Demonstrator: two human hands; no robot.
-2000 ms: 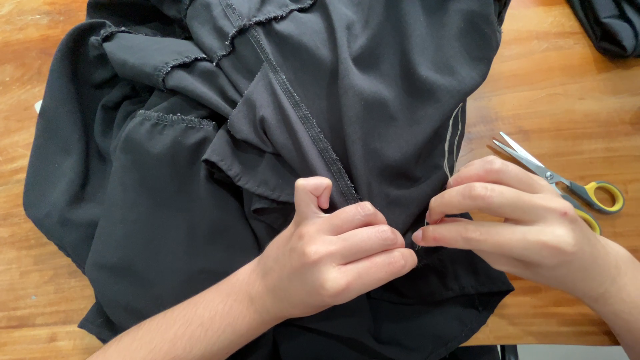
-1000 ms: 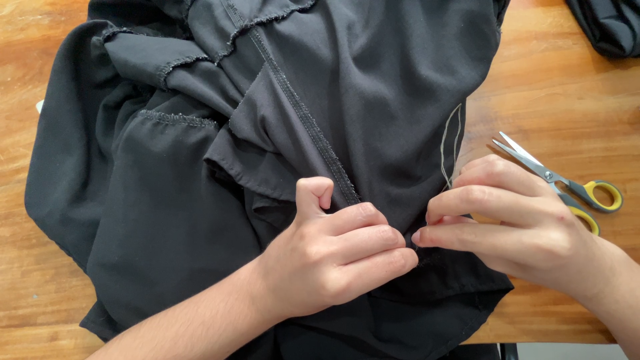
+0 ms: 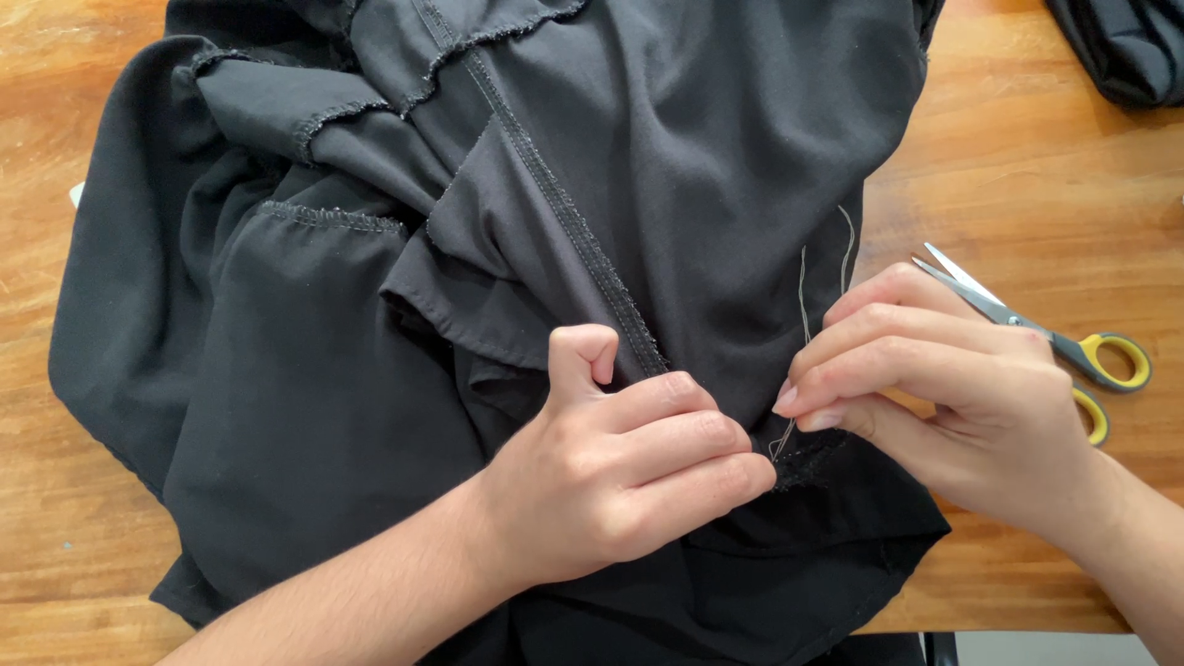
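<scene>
A black cloth garment [image 3: 314,388] with overlocked seams lies bunched across the wooden table. My left hand [image 3: 638,462] is closed on a fold of it, low and right of centre, with the fingertips hidden in the cloth. Just to the right, my right hand [image 3: 925,388] pinches light thread [image 3: 783,438] between thumb and fingertips. The thread runs down to the cloth beside my left fingers, and its loose ends [image 3: 846,245] trail above my right hand over the garment. Whether a needle is in the pinch cannot be told.
Scissors [image 3: 1064,347] with grey and yellow handles lie on the wooden table [image 3: 1017,185], partly behind my right hand, blades spread a little. Another black item [image 3: 1133,46] is at the top right corner. The table's front edge shows at the bottom right.
My right hand has moved up and a little away from my left hand, and thread now shows between them. The trailing thread has shifted. My left hand has stayed in place.
</scene>
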